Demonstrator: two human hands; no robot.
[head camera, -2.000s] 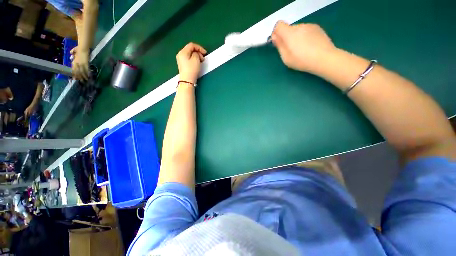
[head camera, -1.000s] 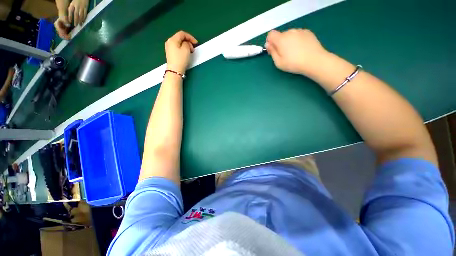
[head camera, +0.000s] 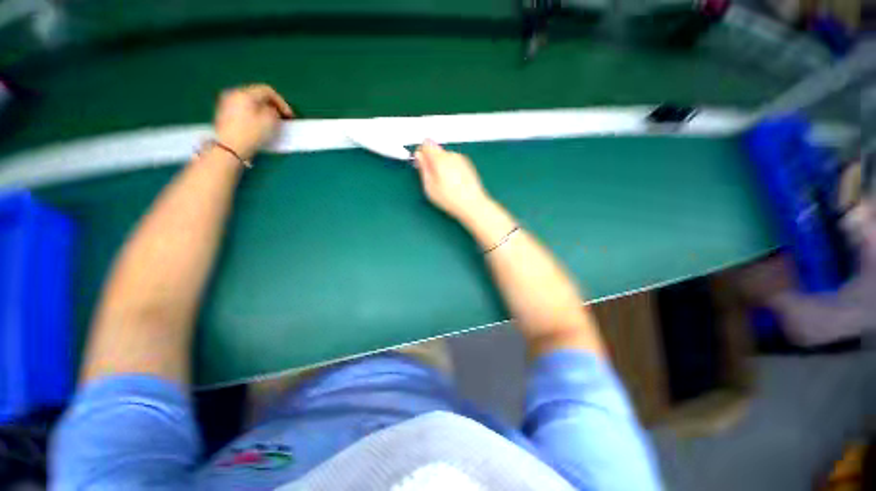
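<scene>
My right hand (head camera: 448, 177) has its fingers closed on one end of a small pale tapered tool (head camera: 382, 148), which points left over the white strip (head camera: 538, 125). The tool is blurred and its exact kind is unclear. My left hand (head camera: 252, 117) rests on the white strip to the left of the tool, with its fingers curled. Nothing shows in it, but its palm is hidden.
A blue bin (head camera: 34, 302) stands at the left edge. A blue bin with dark contents (head camera: 802, 206) is at the right, beside another person's arm (head camera: 816, 312). A small black part (head camera: 671, 115) lies on the strip. A cardboard box (head camera: 629, 350) is at lower right.
The view has swung to the right, bringing the right-hand bin, black part and cardboard box into sight. The grey dryer head has left the picture. The tool remains in my right hand.
</scene>
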